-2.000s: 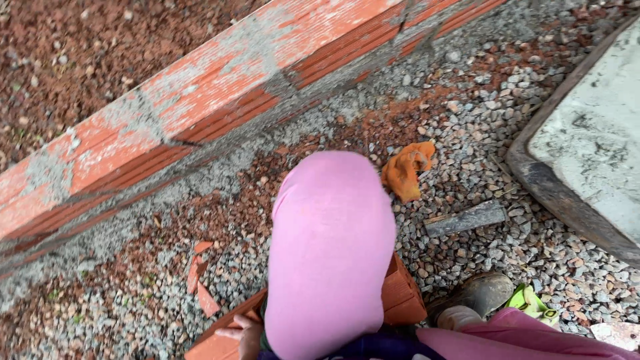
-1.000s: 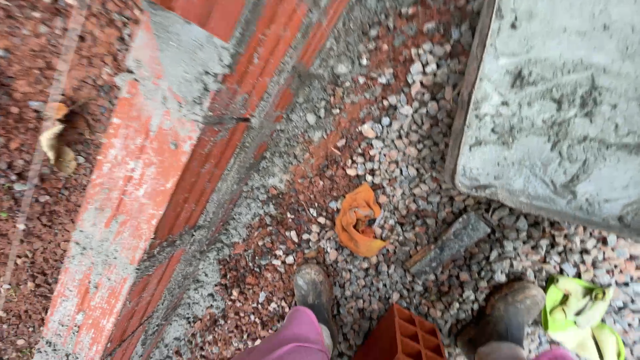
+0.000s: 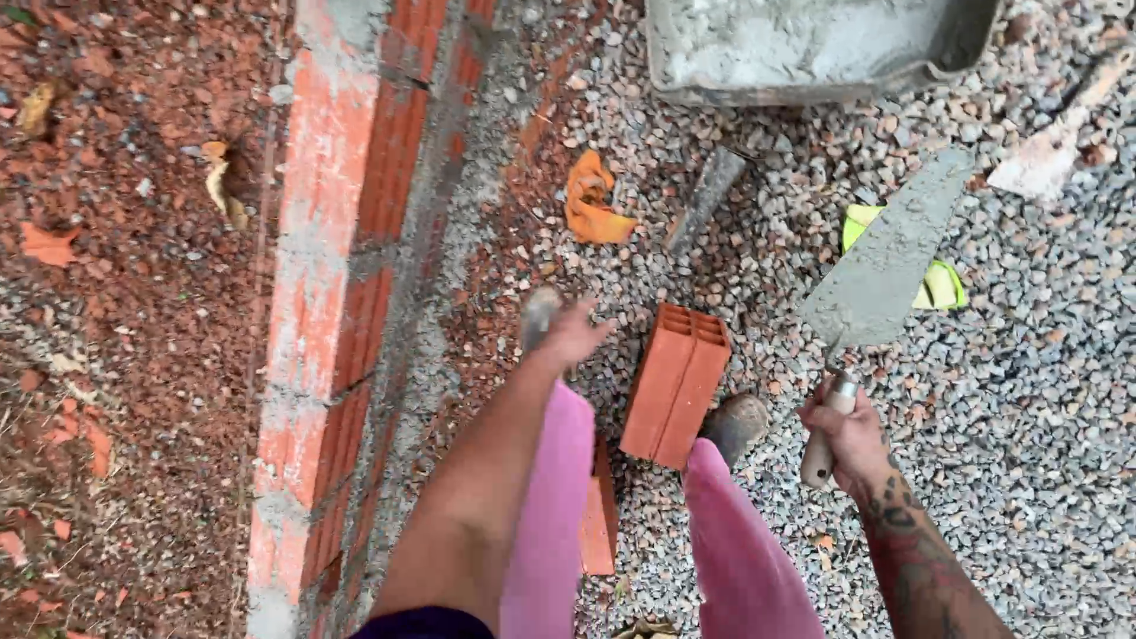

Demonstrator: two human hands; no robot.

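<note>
My right hand point(image 3: 843, 435) is closed round the handle of a mortar-coated brick trowel point(image 3: 892, 257), its blade pointing up and to the right. My left hand point(image 3: 575, 333) reaches out above the gravel with its fingers apart and nothing in it, over my left boot point(image 3: 538, 312). A hollow red clay brick point(image 3: 676, 386) lies on the gravel between my boots, its cells facing away from me. Part of another clay brick point(image 3: 600, 524) shows behind my left leg. To the left runs a low wall of clay bricks point(image 3: 311, 311) with grey mortar in its joints and smeared on top.
A mortar tub point(image 3: 799, 93) stands at the top. Below it are an orange cloth point(image 3: 593, 200) and a mortar-stained strip point(image 3: 707, 197). Yellow-green gloves point(image 3: 941, 288) lie partly under the trowel blade. A second tool with a pale blade point(image 3: 1038, 164) lies at the upper right. A string point(image 3: 266, 266) runs along the wall.
The trowel in my right hand and my outstretched left hand have come into view. The view has swung and widened, showing more of the brick between my boots.
</note>
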